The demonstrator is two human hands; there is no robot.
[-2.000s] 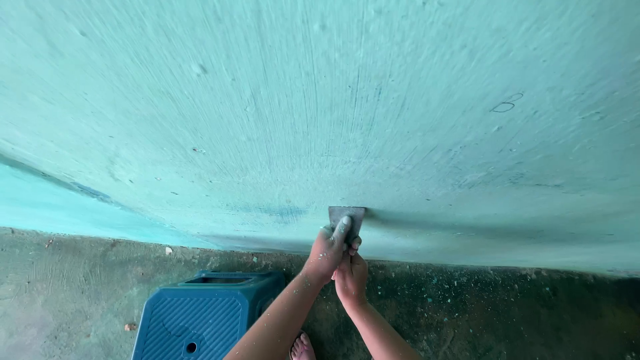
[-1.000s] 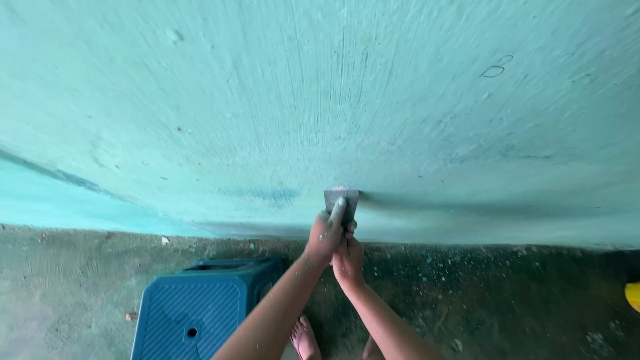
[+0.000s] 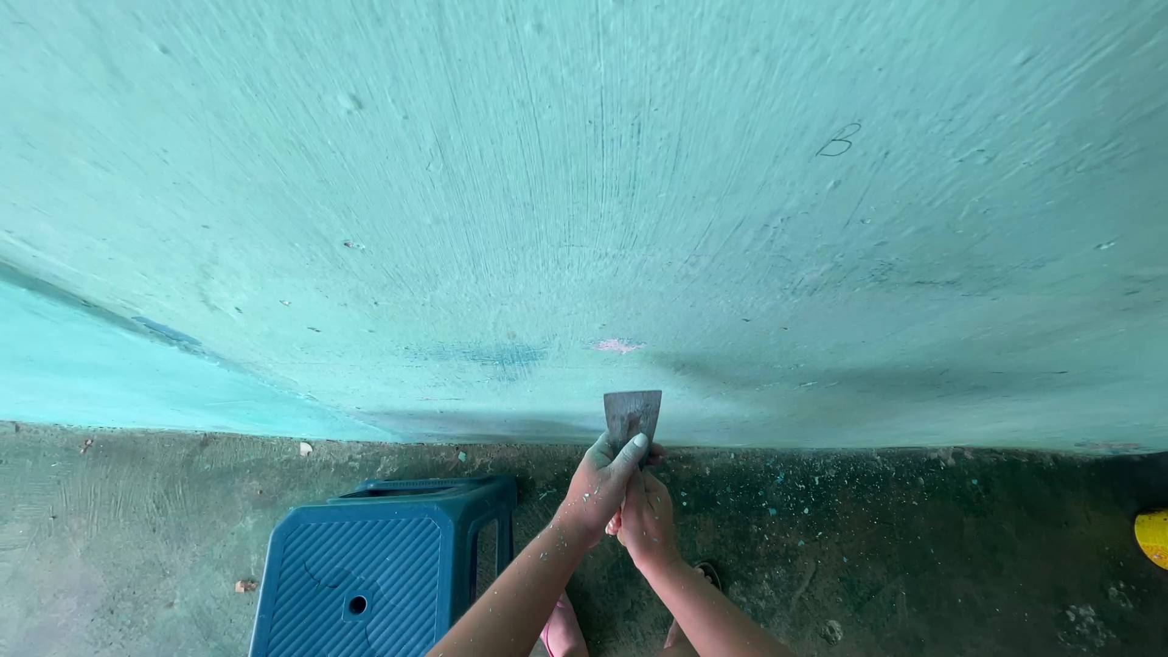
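Both my hands are closed together on a metal scraper point(image 3: 631, 412) with a wide, flared blade. My left hand point(image 3: 598, 488) has its thumb along the base of the blade, and my right hand point(image 3: 650, 522) wraps the handle from the other side; much of the handle is hidden by the fingers. The blade points at the lower part of a turquoise painted wall point(image 3: 547, 228); whether it touches the wall cannot be told. Just beyond the blade's edge the wall shows a small pinkish bare patch point(image 3: 618, 346). Paint flecks cling to my hands and forearms.
A blue plastic stool point(image 3: 365, 566) stands on the concrete floor point(image 3: 867, 566) at lower left. Paint chips are scattered along the wall's foot. My feet show beneath my arms. Part of a yellow object point(image 3: 1152, 538) is at the right edge.
The scraper has moved down and away from the pinkish patch, which the blade partly covered a second ago. Both hands have kept their hold on it.
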